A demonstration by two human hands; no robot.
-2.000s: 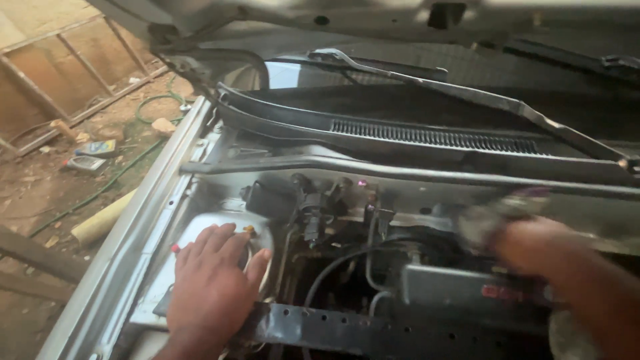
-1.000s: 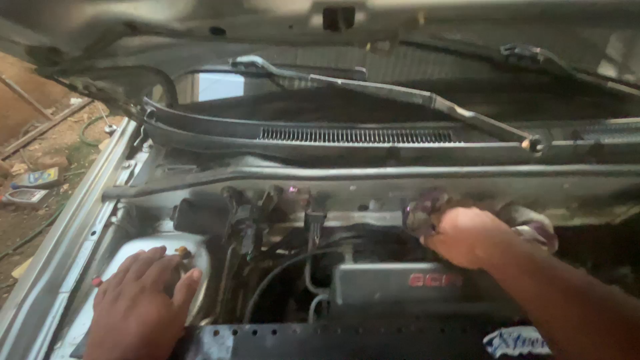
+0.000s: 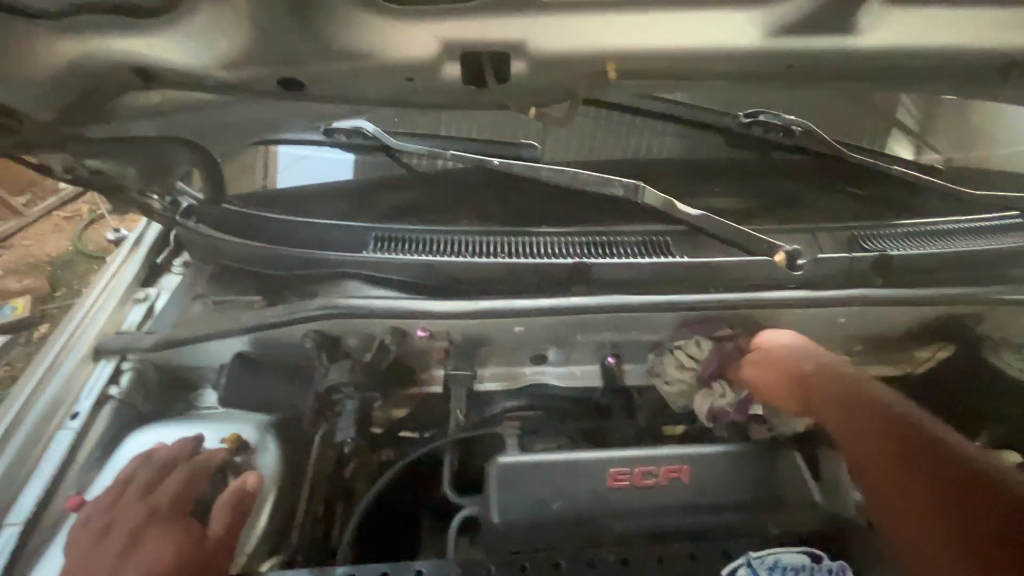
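Observation:
My right hand (image 3: 784,368) holds a crumpled purple and light-coloured cloth (image 3: 700,376) against the engine bay's rear metal panel (image 3: 552,336), just below the long rubber seal (image 3: 480,306). The fingers are wrapped into the cloth and partly hidden. On the left, my left hand (image 3: 152,508) rests with spread fingers on the silver strut tower (image 3: 264,456), holding nothing that shows. A dark engine cover (image 3: 576,488) with red lettering lies between the hands, below the cloth.
The raised hood (image 3: 360,48) spans the top. Behind the seal are a vented cowl (image 3: 520,246) and a wiper arm (image 3: 576,176). Hoses and brackets run between the left hand and the engine cover. The fender edge (image 3: 72,320) is at left, with bare ground beyond.
The view has shifted to the right. The right hand and cloth, blurred two seconds ago, show more clearly against the rear panel. The left hand still rests on the strut tower.

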